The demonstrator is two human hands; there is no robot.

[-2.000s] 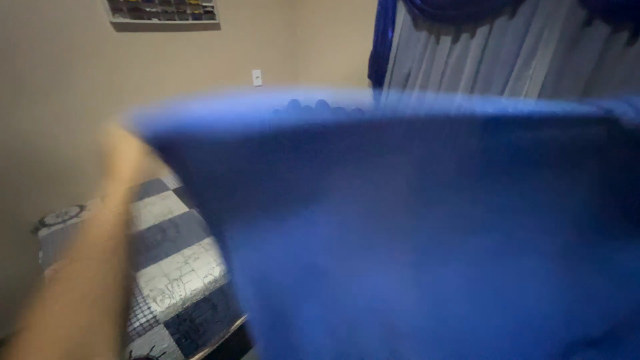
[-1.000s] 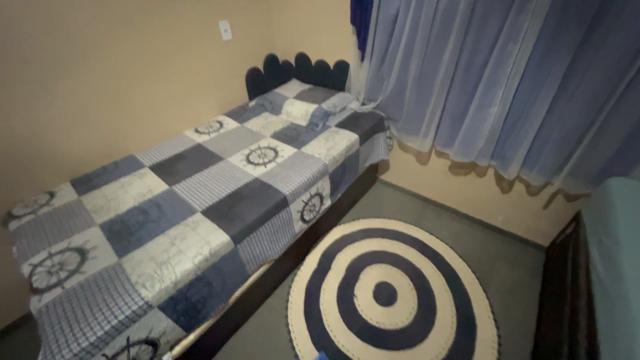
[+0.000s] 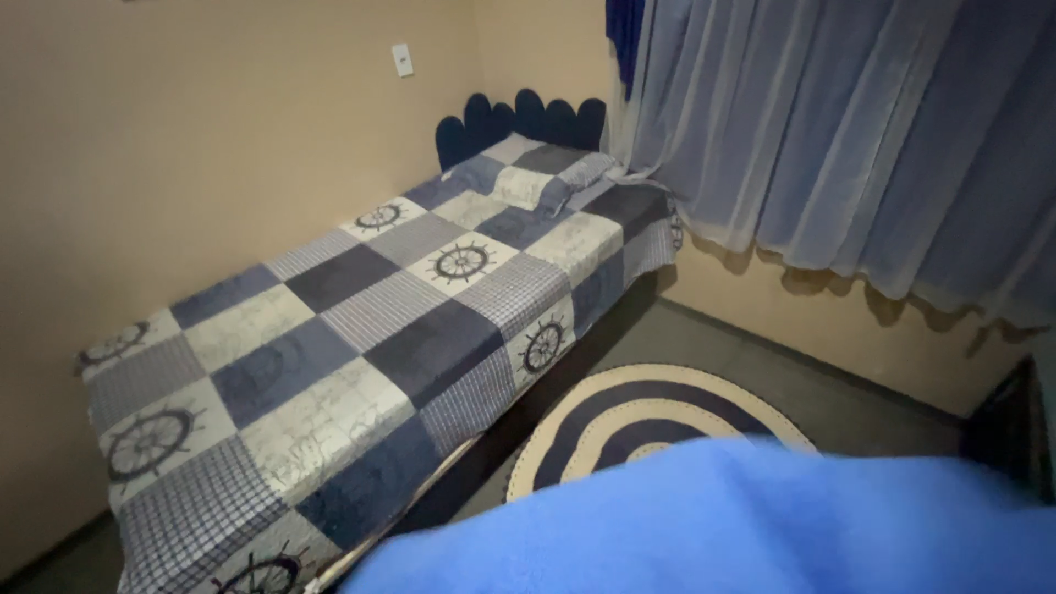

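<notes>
A bright blue cloth (image 3: 726, 520), blurred by motion, fills the lower right of the head view and covers part of a round rug. Neither my left hand nor my right hand shows, so what holds the cloth is hidden. Beyond the cloth, on the left, stands a single bed with a patchwork bedspread (image 3: 445, 346) in blue, grey and cream, printed with ship's wheels. A pillow (image 3: 528, 186) in matching fabric lies at the far end, against a dark scalloped headboard (image 3: 528, 124).
The round striped rug (image 3: 577, 404) lies on the grey floor beside the bed. Sheer curtains (image 3: 792, 124) hang at the right over the wall. A dark piece of furniture (image 3: 1011, 429) stands at the right edge. A white wall plate (image 3: 402, 60) is above the bed.
Two seconds ago the blue cloth was raised across the view with an arm at its left edge; a second ago only a scrap showed low down. Now it spreads over the lower right.
</notes>
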